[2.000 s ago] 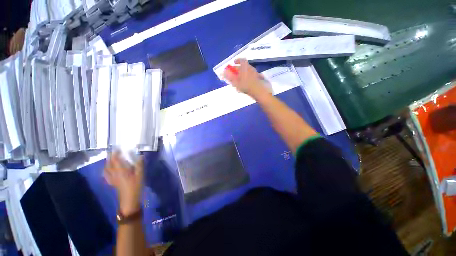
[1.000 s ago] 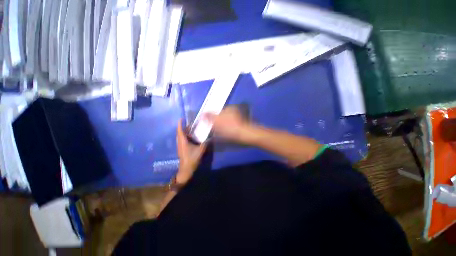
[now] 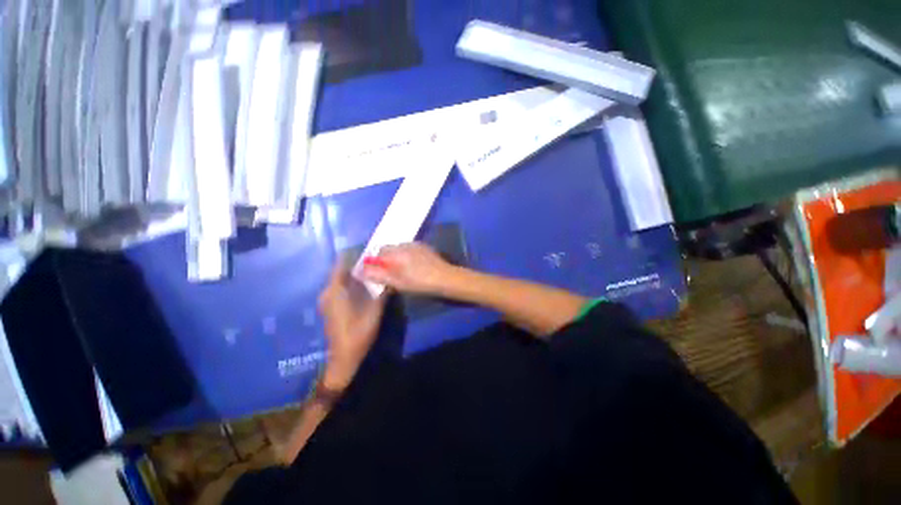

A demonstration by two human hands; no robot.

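A long white tray [image 3: 409, 209] lies slantwise over the blue printed sheet, its near end at my hands. My left hand [image 3: 348, 308] holds this near end from the left side. My right hand [image 3: 407, 269] is on top of the same end with a small red and white pad [image 3: 375, 264] under its fingers, partly hidden. The tray's near end is mostly covered by my fingers. Many waiting trays [image 3: 259, 128] lean side by side at the upper left.
Trays [image 3: 553, 64] lie crossed at the upper right beside the green belt [image 3: 751, 108]; another tray [image 3: 637, 173] lies at the table's right edge. A black box [image 3: 119, 335] stands lower left. An orange-lined bin [image 3: 852, 395] holds a brown roll and scraps at the right.
Since two seconds ago, my hands have come together on one tray taken from the left. Since one second ago, my right hand has moved slightly down along its near end. The camera view has shifted.
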